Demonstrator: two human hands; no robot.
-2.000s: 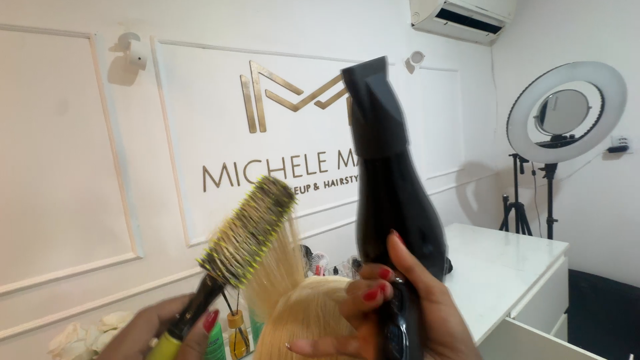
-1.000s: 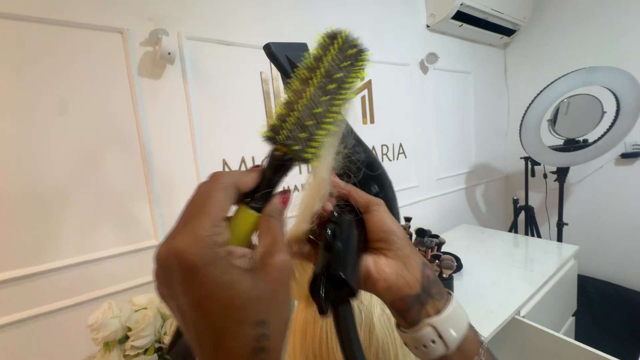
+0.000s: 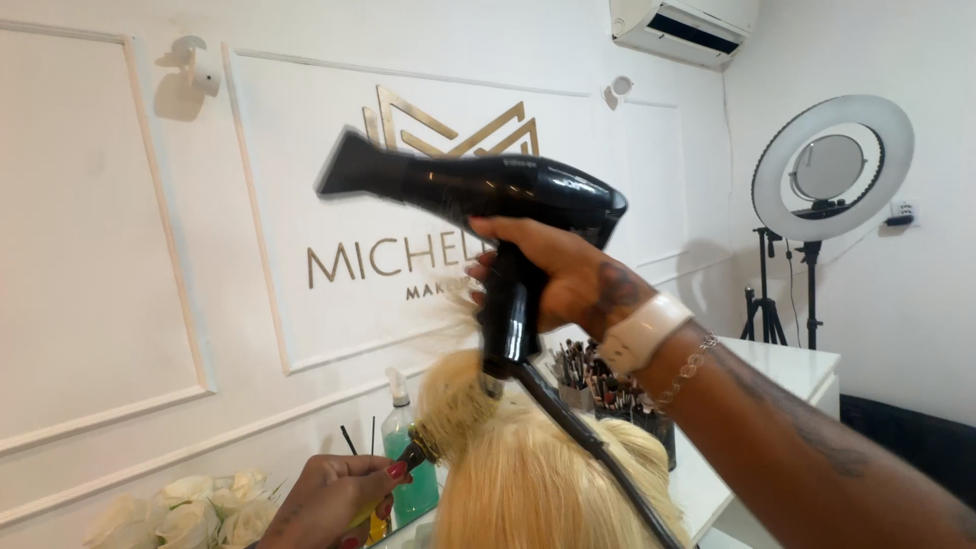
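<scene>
My right hand (image 3: 560, 271) grips the handle of a black hair dryer (image 3: 503, 183), held level above the head, its flat nozzle pointing left. The dryer's cord runs down across blond hair (image 3: 518, 480). Low and left of the head, my left hand (image 3: 343, 496) holds a round hairbrush (image 3: 419, 448) by its handle. A section of blond hair is wrapped around the brush, hiding most of its bristles. Some loose strands stand up near the dryer's handle. The person's face is not visible.
White roses (image 3: 191, 515) stand at lower left, beside a spray bottle of green liquid (image 3: 408, 450). Makeup brushes (image 3: 583, 366) in holders stand behind the head on a white cabinet (image 3: 793, 358). A ring light (image 3: 770, 206) on a stand is at right.
The hairbrush has moved down from in front of the wall, and hair is now wrapped on it. My right hand has moved off the hair strand, and the dryer has turned from upright to level.
</scene>
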